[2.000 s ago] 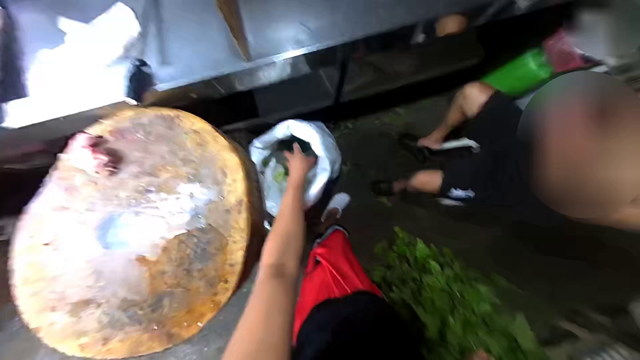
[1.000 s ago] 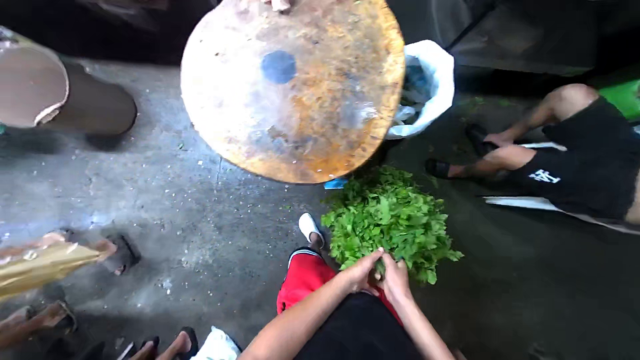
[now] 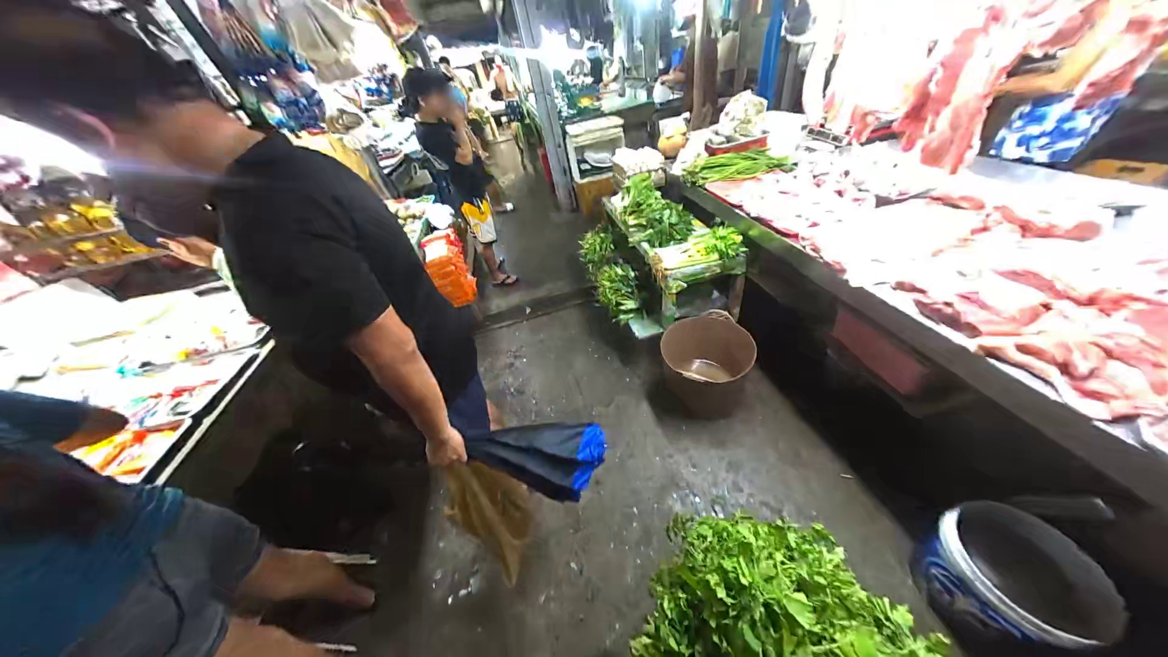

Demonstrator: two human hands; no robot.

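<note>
A large bunch of leafy green herbs (image 3: 776, 593) fills the bottom edge of the head view, right of the middle, above the wet floor. Neither my left hand nor my right hand shows in this frame; what holds the bunch is hidden below the edge. To its right stands a blue and white bucket (image 3: 1013, 584) with a dark inside. Farther ahead is a brown tub (image 3: 708, 360) on the floor.
A person in a black shirt (image 3: 338, 237) at the left holds a dark blue bag (image 3: 538, 456) and a brown bag (image 3: 493, 511). A meat counter (image 3: 922, 319) runs along the right. Vegetables lie on a low stand (image 3: 698, 274); another person (image 3: 447, 155) stands in the aisle.
The view has swung up from the floor to the market aisle. One second ago both my hands were at the stems of the herb bunch; now they are out of view.
</note>
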